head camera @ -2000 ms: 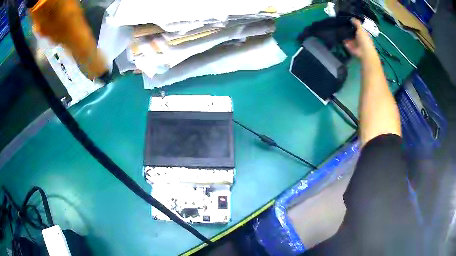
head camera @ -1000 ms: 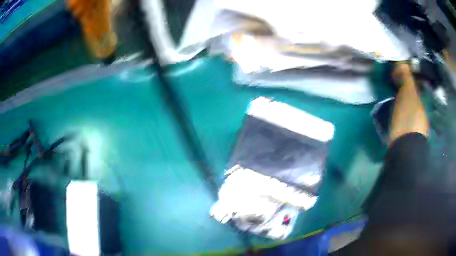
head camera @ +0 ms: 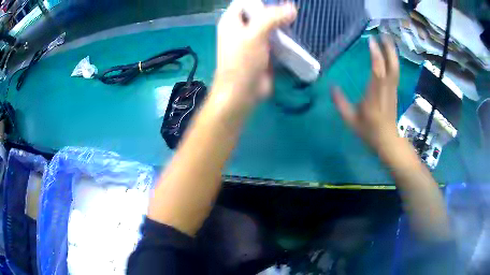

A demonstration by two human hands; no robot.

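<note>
My left hand [head camera: 244,51] is raised at upper centre, shut on a corded unit [head camera: 333,27] with a dark ribbed side and a white edge; the picture's top edge cuts it off. My right hand [head camera: 376,99] is empty, slightly blurred, with fingers spread, right of and below the unit, not touching it. An open black housing [head camera: 180,115] lies on the green bench, partly behind my left forearm. Its power cord [head camera: 145,65] is coiled with a yellow tie and ends in a plug in a clear-white bag [head camera: 84,68].
A white box with a dark top, apparently the screw feeder [head camera: 443,121], stands at right, with a black line [head camera: 445,48] hanging across it. Papers [head camera: 456,27] are piled behind. A film-lined blue crate [head camera: 53,182] with white covers [head camera: 102,225] stands lower left, below the yellow-edged bench front [head camera: 354,186].
The view has swung left, so the feeder now sits at far right. My left hand has come into view holding the unit. My right hand has left the dark items at the back and is empty.
</note>
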